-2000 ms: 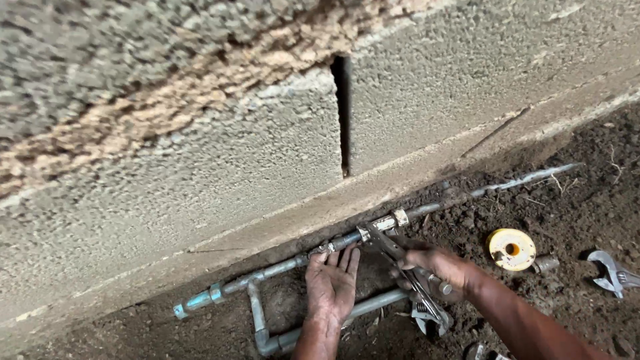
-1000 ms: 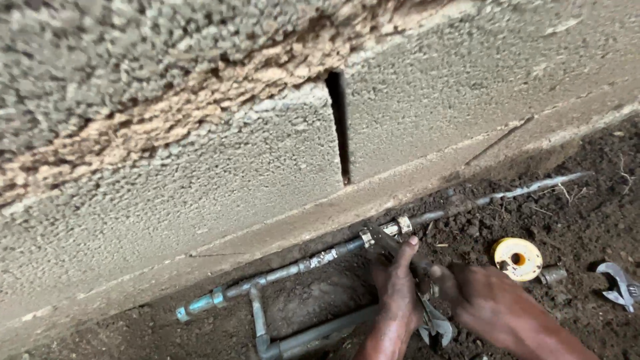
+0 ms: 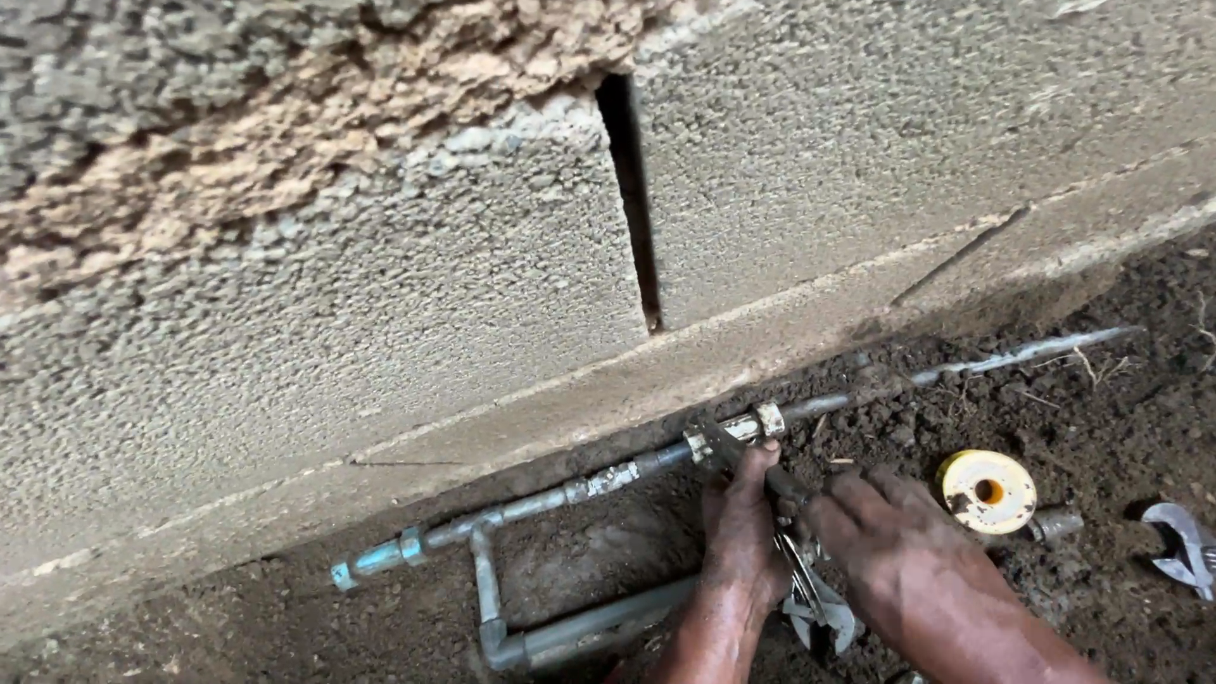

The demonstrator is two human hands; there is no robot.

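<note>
My left hand (image 3: pixel 746 527) is closed around the head end of a dark metal wrench (image 3: pixel 727 451), its thumb pointing up. The wrench's jaws sit at the left collar of a whitish pipe coupling (image 3: pixel 750 426) on the grey pipe (image 3: pixel 546 502) along the wall's foot. Farther down the same tool, my right hand (image 3: pixel 874 541) grips the handle, which it partly hides. Below and between the hands lies an adjustable wrench (image 3: pixel 836 617) on the soil, beside thin metal handles (image 3: pixel 800 570) partly covered by my left hand.
A concrete block wall (image 3: pixel 427 332) with a dark vertical gap rises behind the pipe. A yellow-and-white spool (image 3: pixel 988 491), a grey fitting (image 3: pixel 1054 522) and another adjustable wrench (image 3: pixel 1183 551) lie on soil to the right. A lower pipe (image 3: pixel 608 622) joins by an elbow; a blue fitting (image 3: pixel 375 560) ends the left side.
My left hand has moved right, from under the pipe left of the coupling onto the wrench. My right hand stays at the wrench handle.
</note>
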